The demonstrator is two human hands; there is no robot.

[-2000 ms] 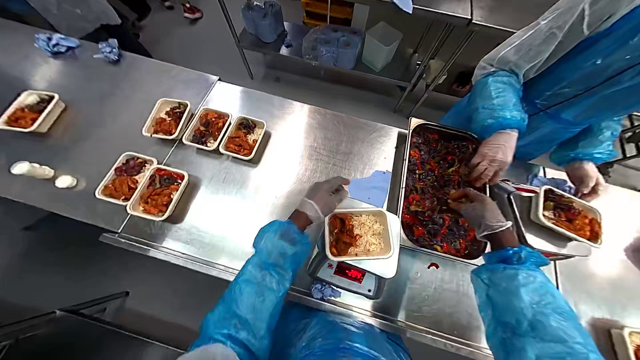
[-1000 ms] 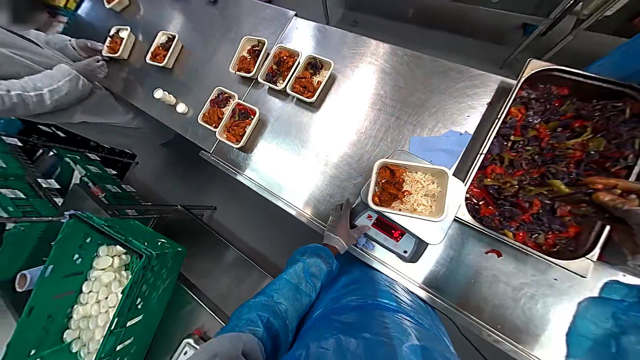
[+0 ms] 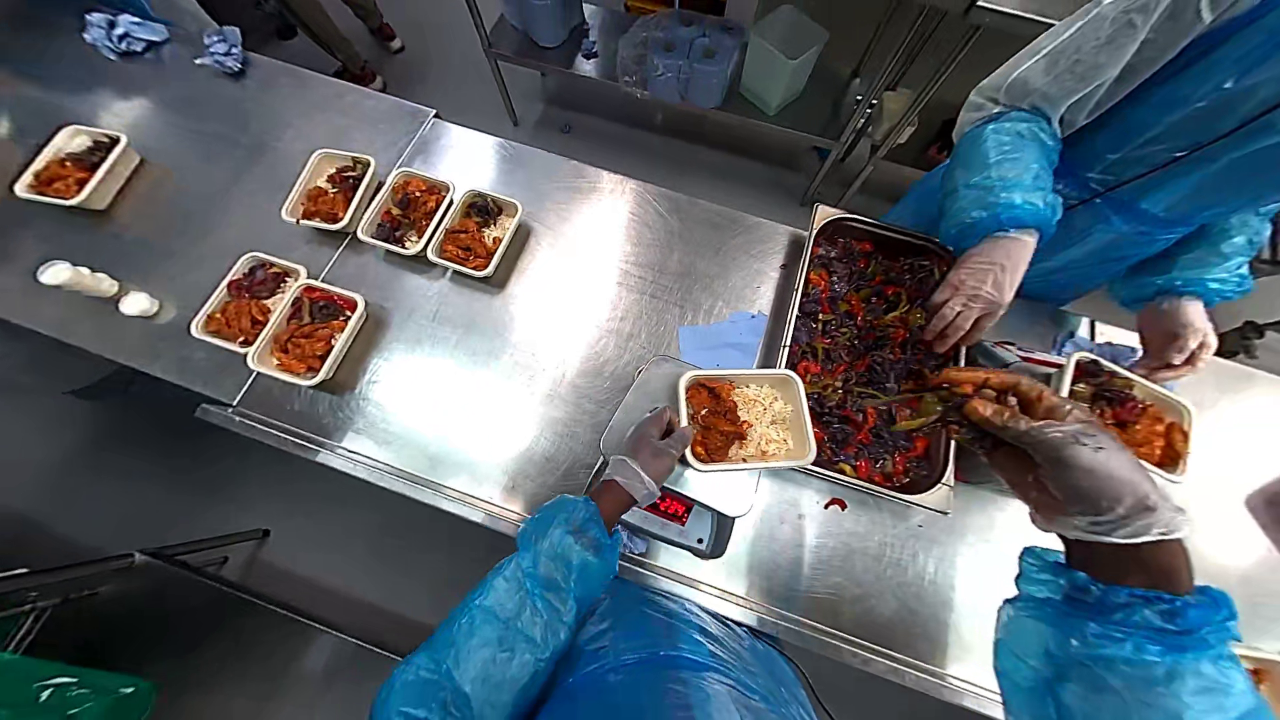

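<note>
My gloved left hand point(image 3: 652, 452) pinches the left edge of a food tray point(image 3: 747, 418) holding rice and orange-brown saucy pieces. That tray rests over the plate of a digital scale point(image 3: 690, 515) with a lit red display. My gloved right hand point(image 3: 1070, 455), its fingertips stained with sauce, holds some of the cooked vegetables over the lower right part of a deep steel pan point(image 3: 945, 497). Dark purple, red and green vegetable strips point(image 3: 865, 340) fill the pan. A blue paper sheet point(image 3: 722, 341) lies between the scale and the pan.
Across the pan a co-worker's gloved hand point(image 3: 980, 290) touches the vegetables; the other point(image 3: 1175, 338) is by a filled tray point(image 3: 1130, 412). Several filled trays point(image 3: 305, 332) stand on the steel table point(image 3: 560, 330) at left, near stacked white lids or tubs point(image 3: 137, 304). A green crate point(image 3: 75, 690) is bottom left.
My left hand has gone from the scale's front to the tray's left edge. The tray sits further right on the scale than a second ago. The view has swung back toward the co-worker.
</note>
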